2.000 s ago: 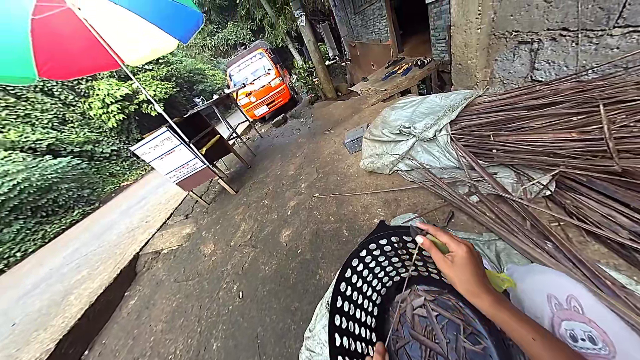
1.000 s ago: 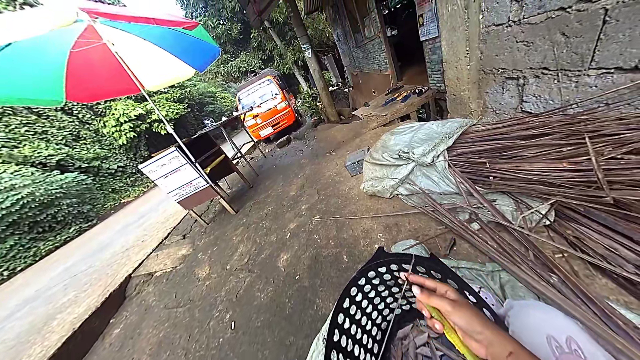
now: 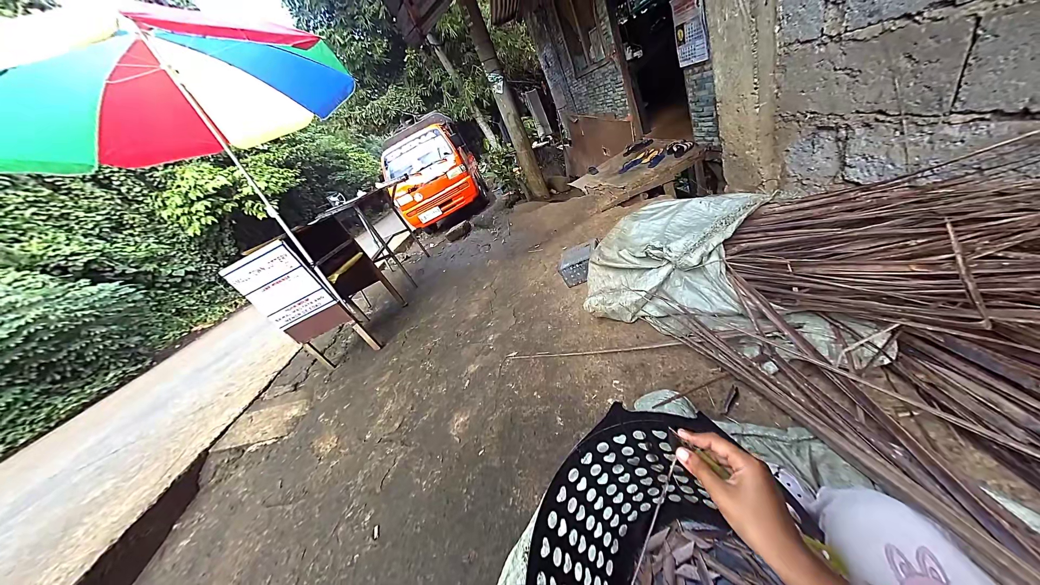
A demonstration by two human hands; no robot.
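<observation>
My right hand [image 3: 743, 496] is over the right side of a black perforated plastic basket [image 3: 581, 520], its fingers closed on a small knife, of which a yellowish handle part and a dark tip show. A thin pale leaf midrib [image 3: 656, 516] runs down from the fingertips into the basket. Strips of dry brown leaf [image 3: 691, 552] lie at the basket's bottom. My left hand is outside the view. To the right spreads a large bundle of dry palm fronds [image 3: 894, 260], partly on a pale woven sack [image 3: 674, 260].
A grey box [image 3: 575, 264] stands beside the sack. Further off are a low wooden table [image 3: 650, 175], an orange van [image 3: 431, 175], and a signboard [image 3: 284, 288] under a multicolored umbrella [image 3: 179, 89]. A concrete block wall [image 3: 886, 89] rises behind the fronds.
My left hand, partly visible at the basket's lower edge two seconds ago, is out of view. My right hand has changed its tilt over the basket. The view has shifted.
</observation>
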